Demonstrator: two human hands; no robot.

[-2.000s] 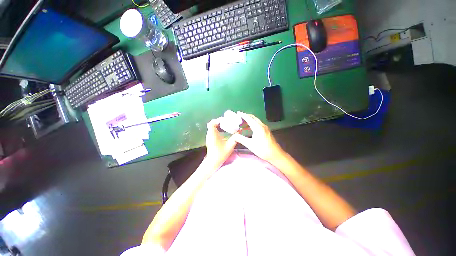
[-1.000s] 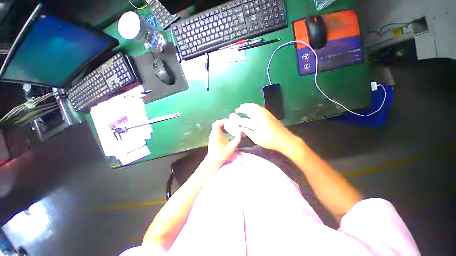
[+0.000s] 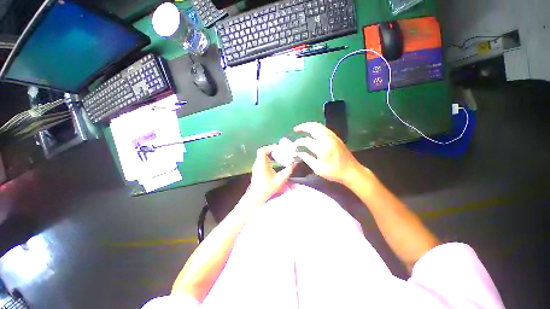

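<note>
A small white rounded block, perhaps an earbud case (image 3: pixel 283 152), is held over the desk's front edge. My left hand (image 3: pixel 263 174) grips it from the left between thumb and fingers. My right hand (image 3: pixel 328 154) is at its right side, fingers apart and curved, fingertips close to the block. Whether the right fingertips touch it or hold a tiny piece is too blurred to tell. A black phone (image 3: pixel 336 120) lies on the green desk (image 3: pixel 289 114) beyond my right hand, with a white cable (image 3: pixel 390 99) attached.
Two keyboards (image 3: pixel 286 29), a black mouse (image 3: pixel 203 79), another mouse (image 3: pixel 391 41) on an orange-purple pad, and a bottle (image 3: pixel 194 40) are on the desk. Papers (image 3: pixel 158 172) with a caliper (image 3: pixel 175 143) lie left. A monitor (image 3: pixel 75 48) stands at upper left. A dark seat (image 3: pixel 226 196) is below the edge.
My right hand has opened its fingers and drawn slightly right from the white block. My left hand keeps its hold. The view has shifted a little.
</note>
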